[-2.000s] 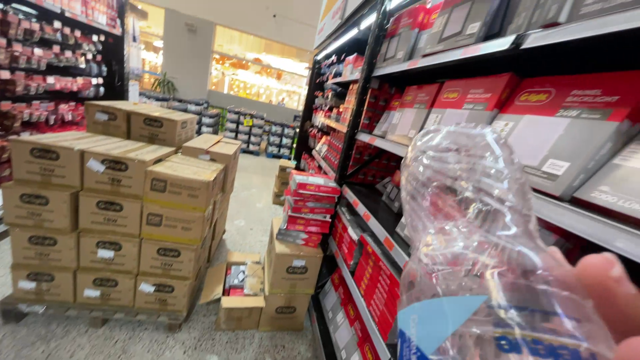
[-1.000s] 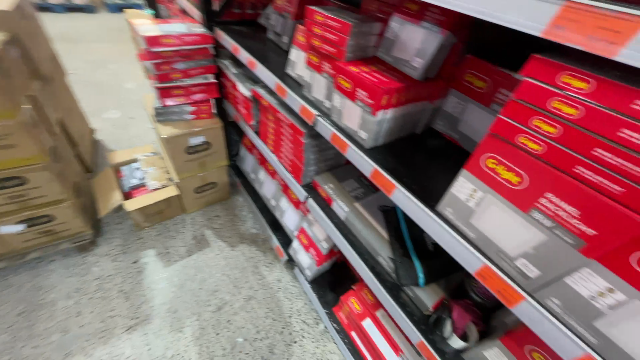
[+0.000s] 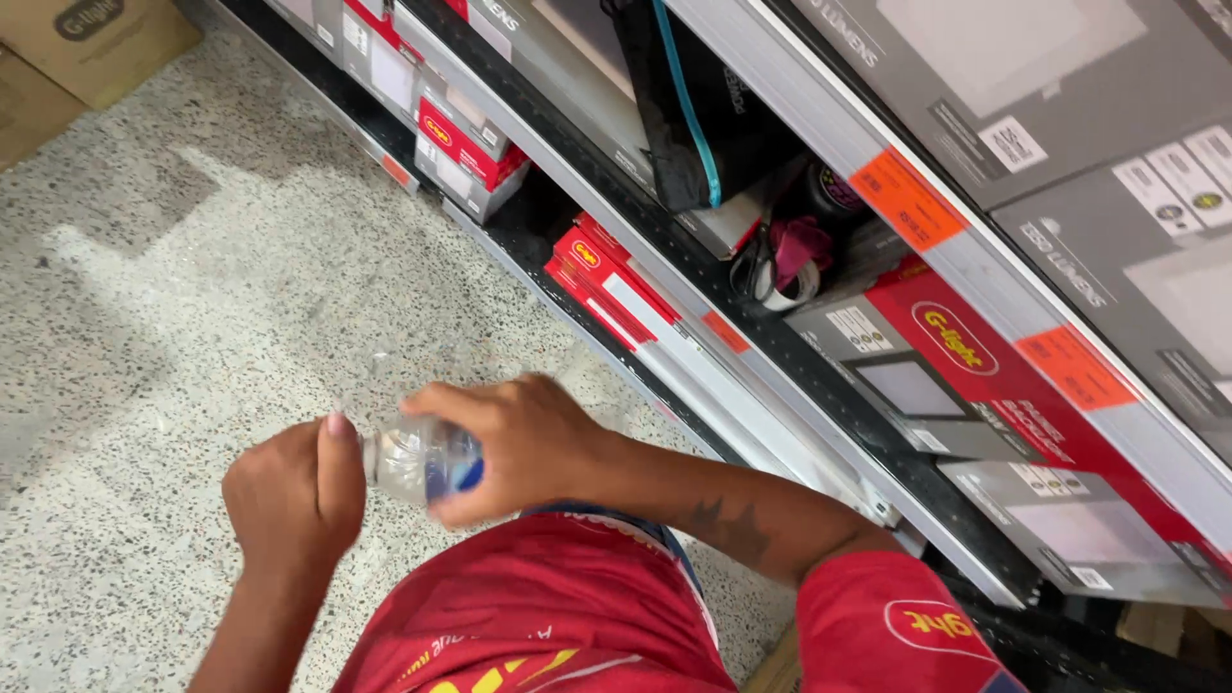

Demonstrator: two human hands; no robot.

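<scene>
A clear plastic bottle with a blue label lies sideways in front of my red shirt. My right hand is wrapped around its labelled body. At the neck end is my left hand, fingers curled and thumb up against the bottle's mouth; whether a cap is inside the fingers is hidden.
Metal shelving runs diagonally on the right, holding red and grey panel light boxes. A black bag with a blue zip and a roll of tape lie on one shelf. Cardboard boxes stand on the speckled floor at upper left.
The view has swung down to the floor and lower shelves. The bottle, upright close to the camera two seconds ago, is now sideways lower down, with both hands at it.
</scene>
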